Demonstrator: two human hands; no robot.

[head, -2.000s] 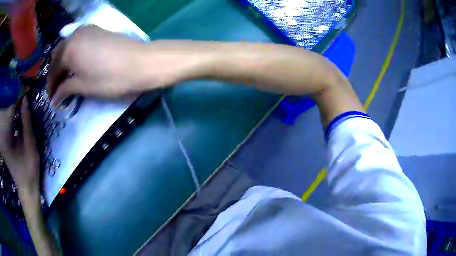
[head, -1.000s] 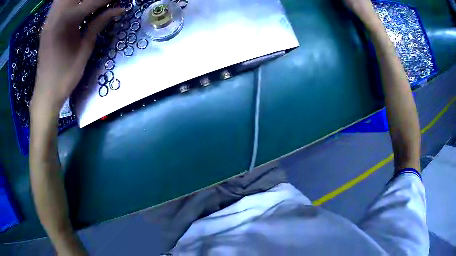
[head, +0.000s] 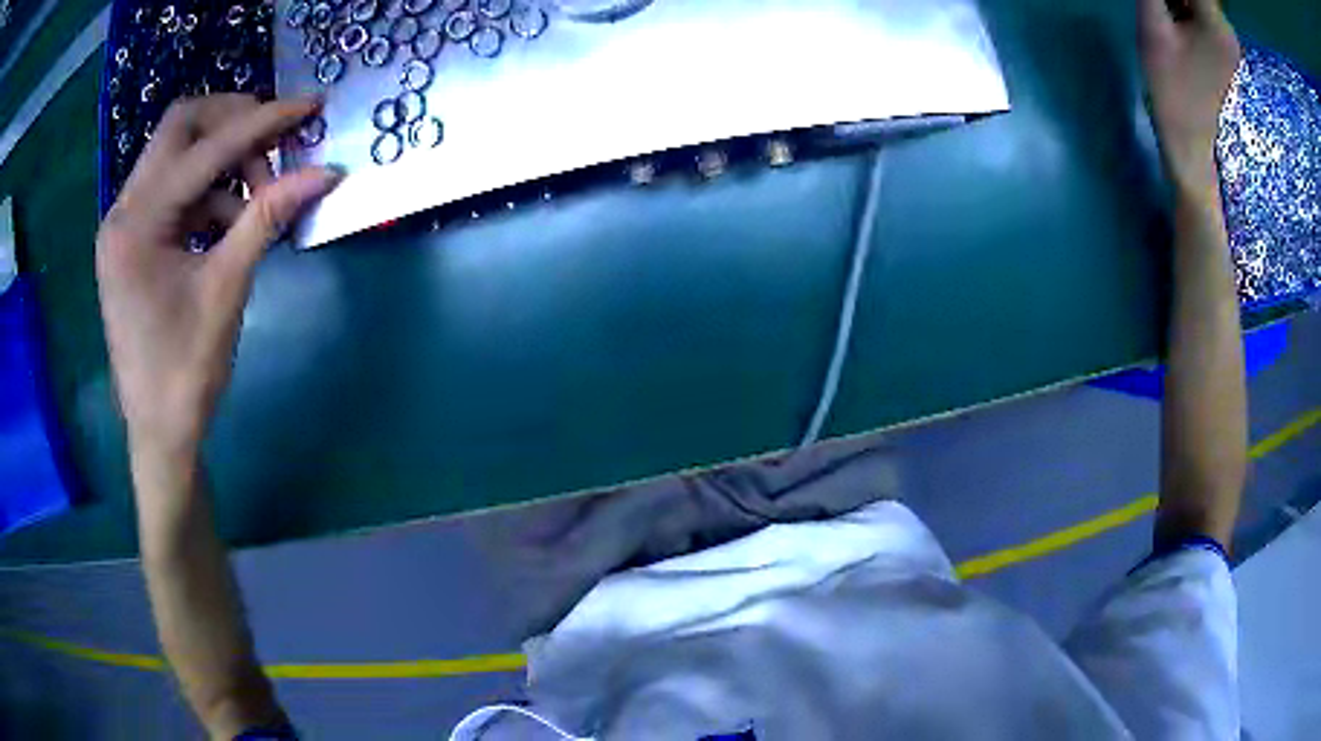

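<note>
Small dark rings [head: 416, 73] lie loose in a cluster on the left of the silver machine box [head: 652, 102]. A clear disc [head: 601, 7] is cut off by the top edge. My left hand [head: 196, 253] is at the box's front left corner, beside the left tray [head: 189, 44] of dark rings. Its thumb and index finger are apart, with a ring close to the index fingertip but not visibly gripped. My right hand [head: 1191, 87] is at the upper right, beside the right tray of bright parts [head: 1275, 174]. Its fingertips are partly cut off, and its hold is unclear.
Three round metal knobs [head: 710, 162] line the box's dark front. A grey cable [head: 852, 290] runs from the box over the green bench [head: 580, 333] edge. A plain blue bin [head: 29, 405] is at far left. The wearer's clothed body is below the edge.
The view has shifted, so the box sits higher and farther right, with its post out of view. My left hand has moved from the ring cluster to the box's front left corner. More of my right hand shows.
</note>
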